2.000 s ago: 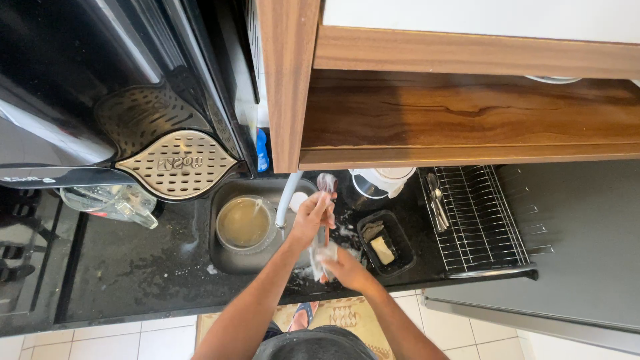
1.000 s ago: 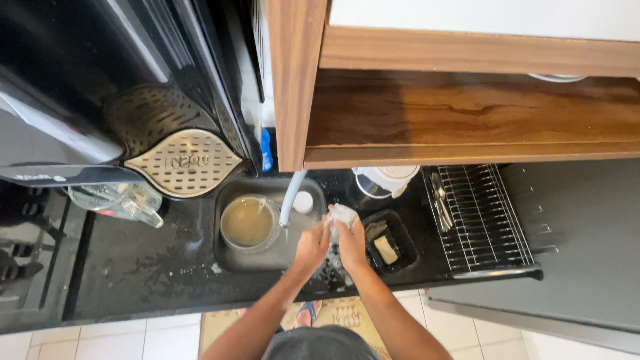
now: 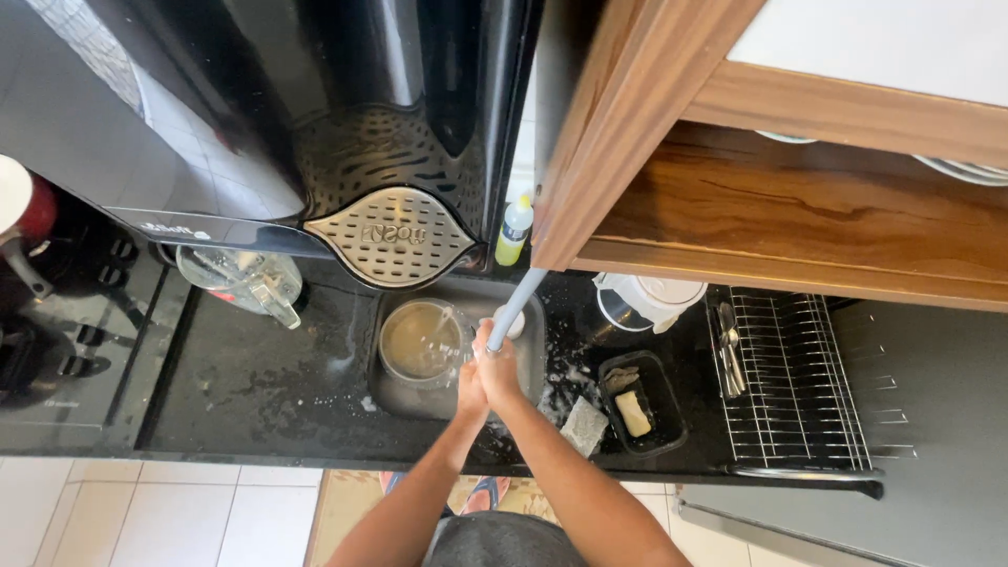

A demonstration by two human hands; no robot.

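My left hand (image 3: 472, 386) and my right hand (image 3: 498, 366) are pressed together under the end of the grey faucet spout (image 3: 517, 307), over the steel sink (image 3: 409, 405). Water splashes about them; whether anything lies between the palms is hidden. Left of my hands, a round clear bowl (image 3: 423, 340) of cloudy water sits in the sink. A small white round item (image 3: 509, 321) lies behind the spout. On the wet black counter to the right rests a greyish cloth or sponge (image 3: 584, 426), beside a black tray (image 3: 679, 429) that holds a yellowish bar (image 3: 633, 414).
A wire dish rack (image 3: 795, 378) with cutlery (image 3: 731, 350) stands at the right. The wooden cabinet (image 3: 622, 142) overhangs the counter. A white-lidded container (image 3: 661, 295), a dish soap bottle (image 3: 515, 230), a glass pitcher (image 3: 244, 279) and a water dispenser's drip tray (image 3: 394, 236) are behind and left.
My hands have moved left from the counter side to under the spout. The pale cloth or sponge they held now lies on the counter by the black tray. The view has shifted.
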